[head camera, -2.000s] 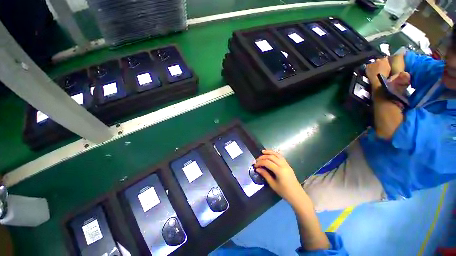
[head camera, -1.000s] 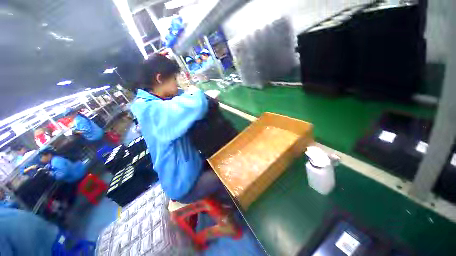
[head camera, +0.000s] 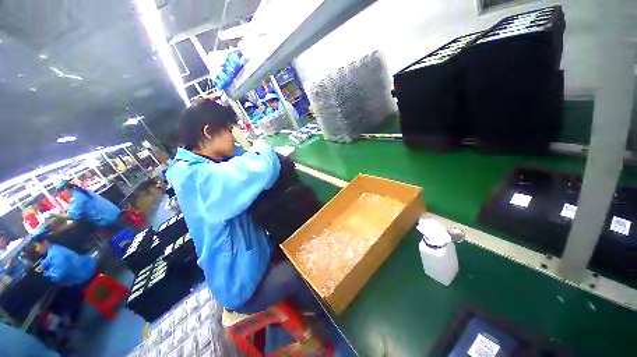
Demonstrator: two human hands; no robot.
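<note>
Neither of my hands is in the picture. Nearest in front of me, a dark phone or back cover (head camera: 466,342) with a white square label (head camera: 483,346) lies in a black foam tray (head camera: 513,333), both cut off by the bottom edge. A white dispenser bottle (head camera: 439,261) with a pale cap and a metal part stands upright on the green bench (head camera: 391,317). Beside it is an open, shallow brown cardboard box (head camera: 385,238) holding clear, shiny scraps (head camera: 334,247).
A person in a blue smock (head camera: 221,209) sits left of the box; a red stool (head camera: 279,328) is below. Black foam trays (head camera: 482,90) are stacked high at the back, beside a clear-grey tray stack (head camera: 351,97). Another phone tray (head camera: 538,203) lies right, behind a metal post (head camera: 599,167).
The view has swung left from the working tray. My one visible hand left the picture; the box, bottle and seated person came in. Since the second frame, the view has shifted only slightly.
</note>
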